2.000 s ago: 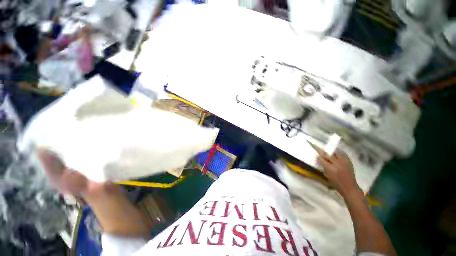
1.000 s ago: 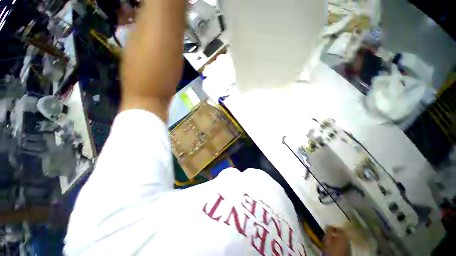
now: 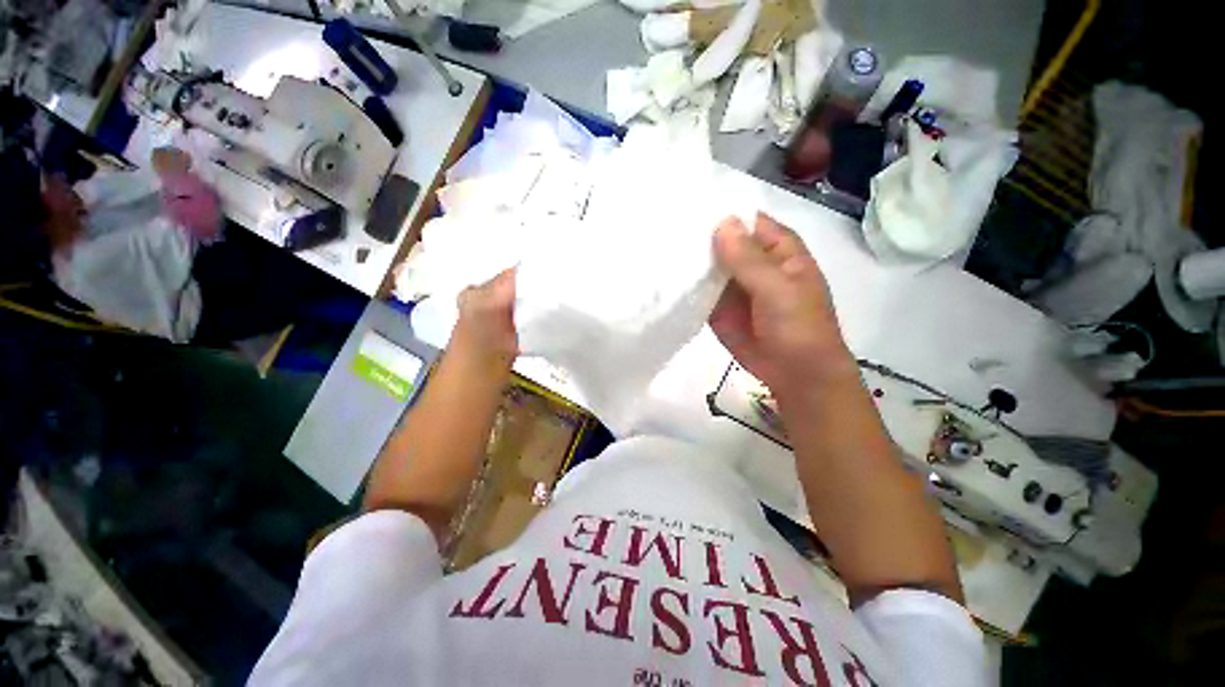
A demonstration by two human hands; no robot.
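A white cloth piece [image 3: 618, 289] hangs between my two hands above the left part of the white table. My left hand [image 3: 489, 315] grips its left edge. My right hand [image 3: 779, 289] pinches its right edge between thumb and fingers. The cloth is overexposed, so its folds and outline are hard to make out. The sewing machine [image 3: 961, 450] lies to the right of my right forearm, which hides part of its head.
A pile of white pieces [image 3: 504, 188] lies behind the cloth. A dark bottle [image 3: 836, 101] and white scraps [image 3: 658, 87] are at the back. Another machine [image 3: 309, 134] stands left, with a person in pink and white beside it. A cardboard box [image 3: 517, 463] sits below the table edge.
The view has swung left. My left hand has come down from a raised position, and my right hand has moved from beside the machine to the cloth, which both hands now hold.
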